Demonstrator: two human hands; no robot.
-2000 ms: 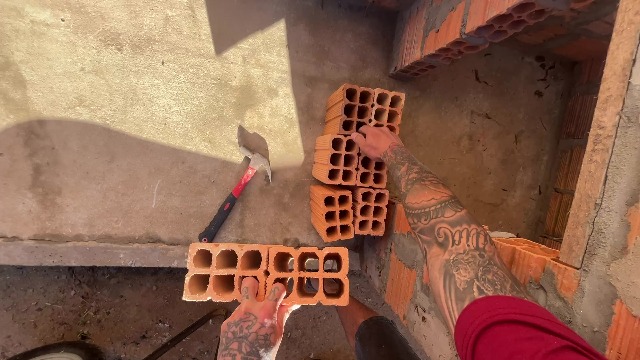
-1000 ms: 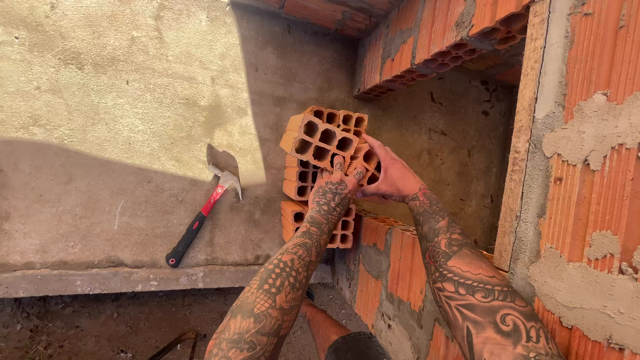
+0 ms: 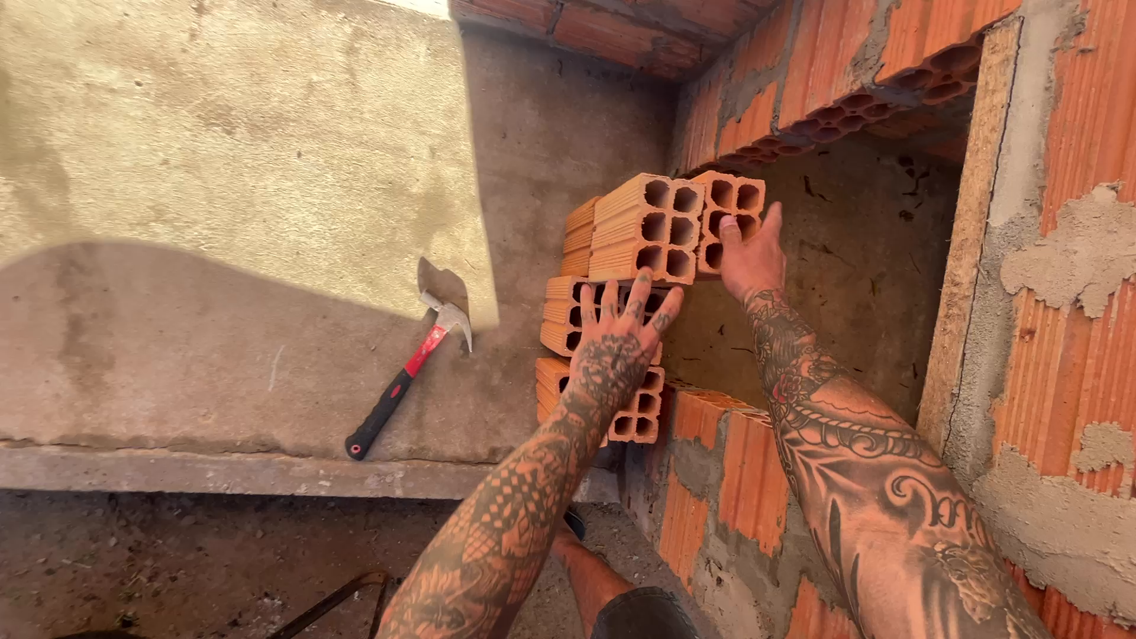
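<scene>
Several hollow clay bricks are stacked at the middle of the view, their open cells facing me. My left hand (image 3: 619,342) has its fingers spread over the front of a middle brick (image 3: 561,315), fingertips at the lower edge of an upper brick (image 3: 626,226). To the right, my right hand (image 3: 754,257) touches the front and right side of another upper brick (image 3: 732,195), thumb over its cells. The two upper bricks stand side by side. Below the left hand are lower bricks (image 3: 641,408), partly hidden by the wrist.
A claw hammer (image 3: 413,364) with a red and black handle lies on the concrete slab (image 3: 222,355), left of the stack. Mortared brick wall (image 3: 745,479) runs along the right, with a wooden board (image 3: 967,240) at an opening. The slab's edge (image 3: 266,470) crosses below.
Two seconds ago my left hand held a brick low in view; a second ago both hands were at the stack. Now that hand is spread lower on it, and my right hand is at an upper brick's right side.
</scene>
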